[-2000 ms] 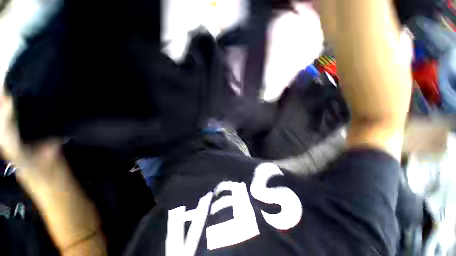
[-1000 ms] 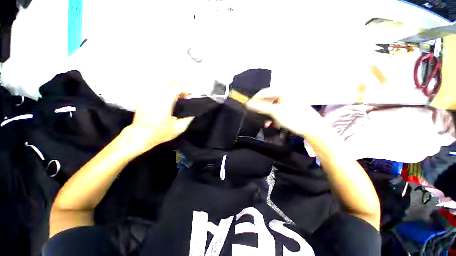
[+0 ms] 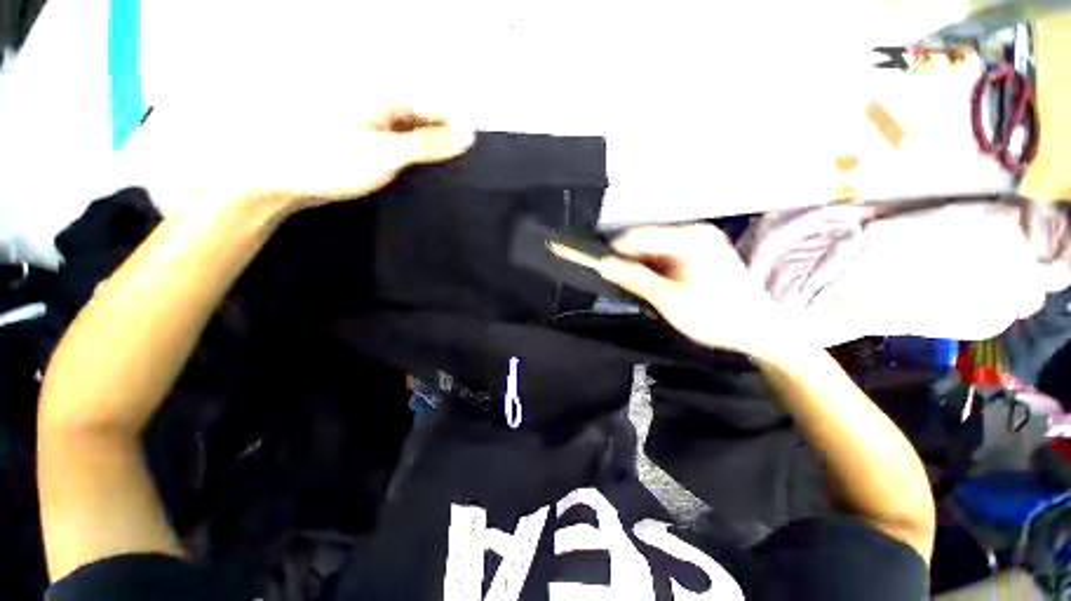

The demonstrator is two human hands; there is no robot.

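Observation:
A black garment lies over my lap and the front edge of the white table, with a straight black band flat on the table at its top. My left hand holds the garment at the band's upper left edge. My right hand is at the garment's right side, fingers closed on a small dark piece of fabric, slightly blurred; whether this piece is part of the garment I cannot tell. A white cord loop shows on the black fabric below.
Dark red scissors and small tan tape bits lie on the table at right. A pale pink cloth bundle is at the right table edge. A blue strip is at the upper left. Black garments are heaped at left.
The blurred, lifted fabric from two seconds ago now lies at the table edge. Since one second ago, my left hand has moved up and the band is spread flatter; my right hand is slightly lower.

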